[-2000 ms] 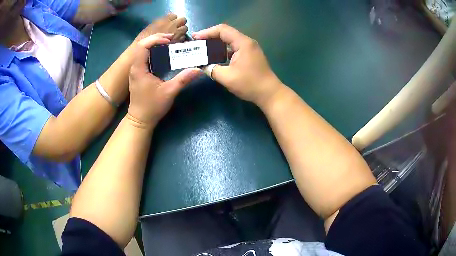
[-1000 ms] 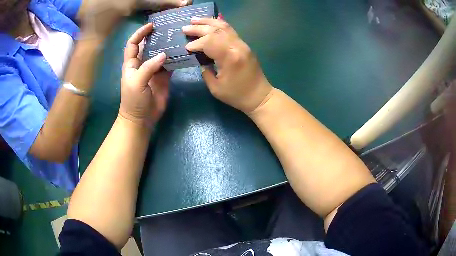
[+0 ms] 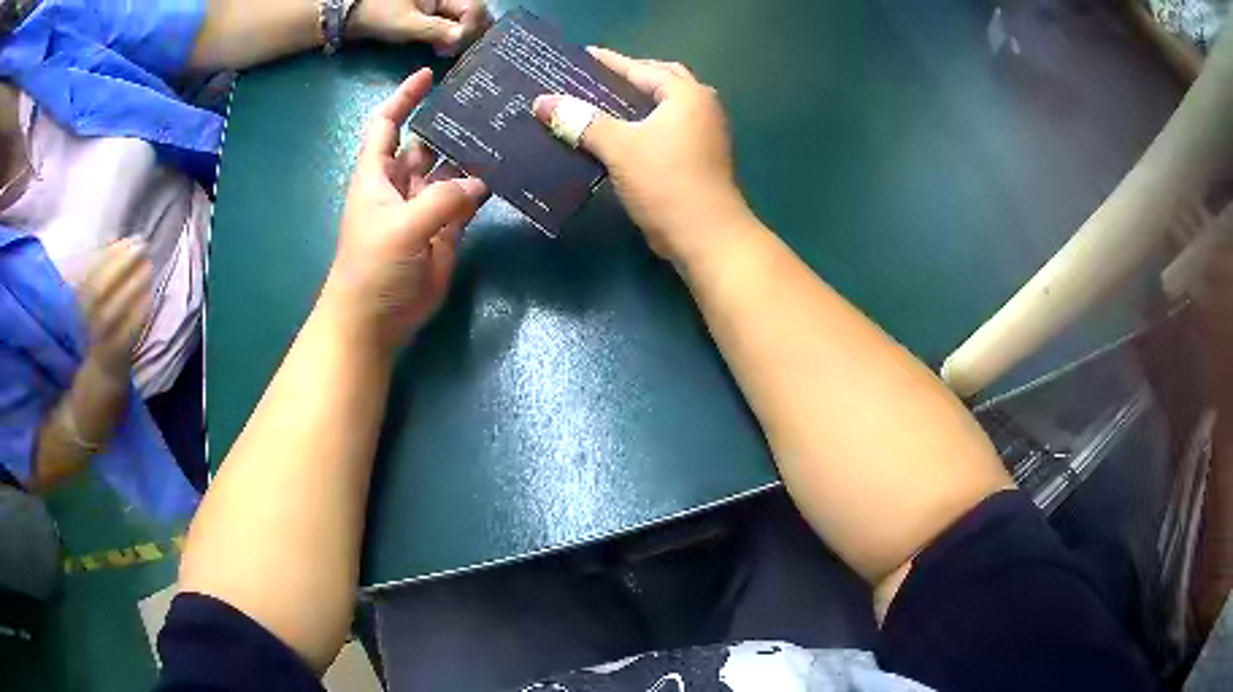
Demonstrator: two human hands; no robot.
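A black retail box [image 3: 507, 129] with pale printing on its face is held above the far part of the dark-green table. My right hand [image 3: 663, 142] grips its right side, the thumb lying on the printed face; the thumb has a small white band [image 3: 572, 119]. My left hand [image 3: 403, 223] is at the box's lower left edge, thumb and fingers around that corner. A thin pale edge shows between the left fingers; what it is cannot be told.
The glossy green table [image 3: 636, 406] curves in front of me. A person in a blue shirt [image 3: 102, 81] sits at the left, one hand [image 3: 426, 19] beyond the box. A pale curved pole [image 3: 1082, 270] stands at right. Brown cardboard [image 3: 354, 672] shows at the lower left.
The box has turned from its white-labelled narrow side to its printed face and now lies tilted. My right thumb has moved onto that face. The neighbour's arms have moved.
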